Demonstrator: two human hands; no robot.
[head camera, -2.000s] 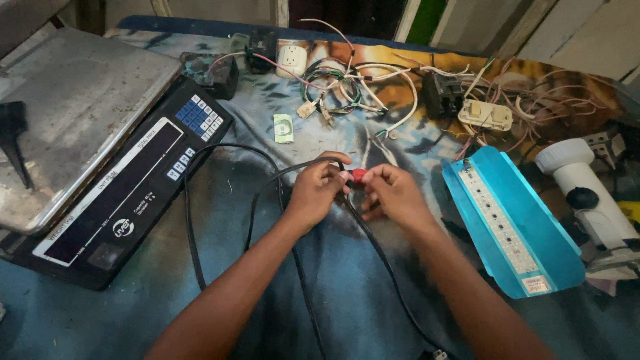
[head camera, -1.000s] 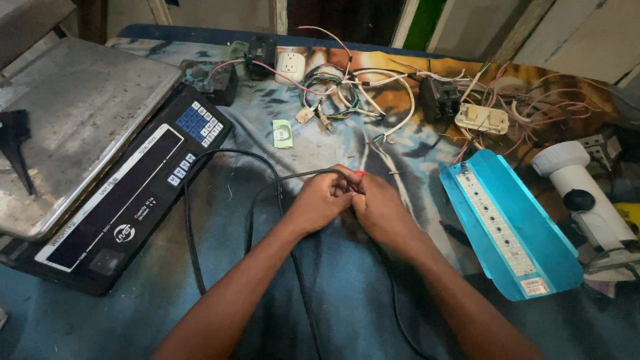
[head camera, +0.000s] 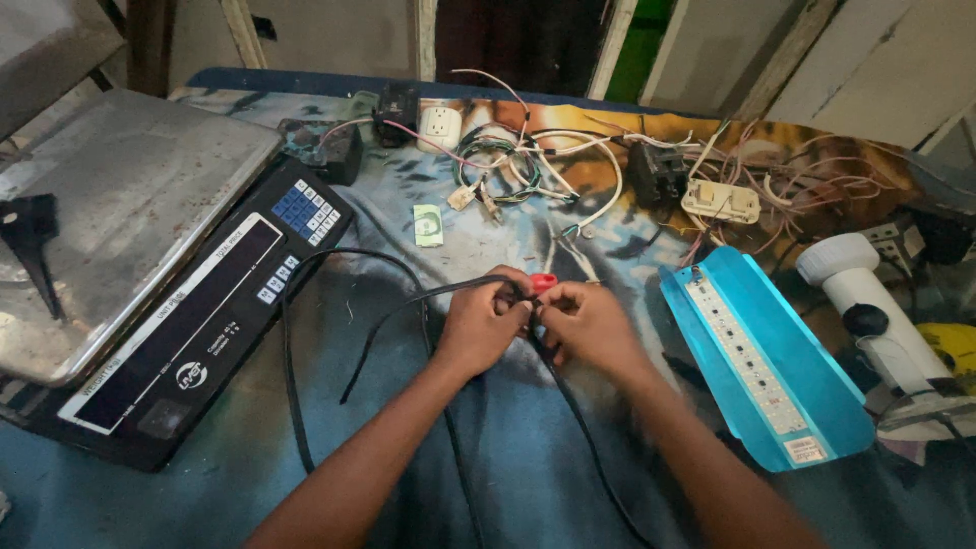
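Note:
Near the middle of the table, my left hand (head camera: 486, 316) grips a black electrical cable (head camera: 450, 288) between thumb and fingers. My right hand (head camera: 581, 316) pinches the same cable just to the right, the two sets of fingertips almost touching. A red plastic piece (head camera: 543, 284) shows between the hands, above the fingertips; its lower part is hidden by them. One free cable end hangs to the left of my left hand, and another length runs down from my fingers towards the near edge. A further loop of black cable (head camera: 287, 358) lies between my left hand and the scale.
A digital weighing scale (head camera: 171, 328) with a metal platter fills the left side. Behind my hands lie a white outlet (head camera: 439, 128), coiled wires (head camera: 496, 164) and a green paper (head camera: 428, 226). To the right are a switch plate (head camera: 720, 201), a blue LED lamp panel (head camera: 808, 358) and a white cylindrical device (head camera: 877, 313).
Both hands stay near the same spot, but the fingers have shifted on the cable. The red piece, largely covered one second ago, shows more above the fingertips.

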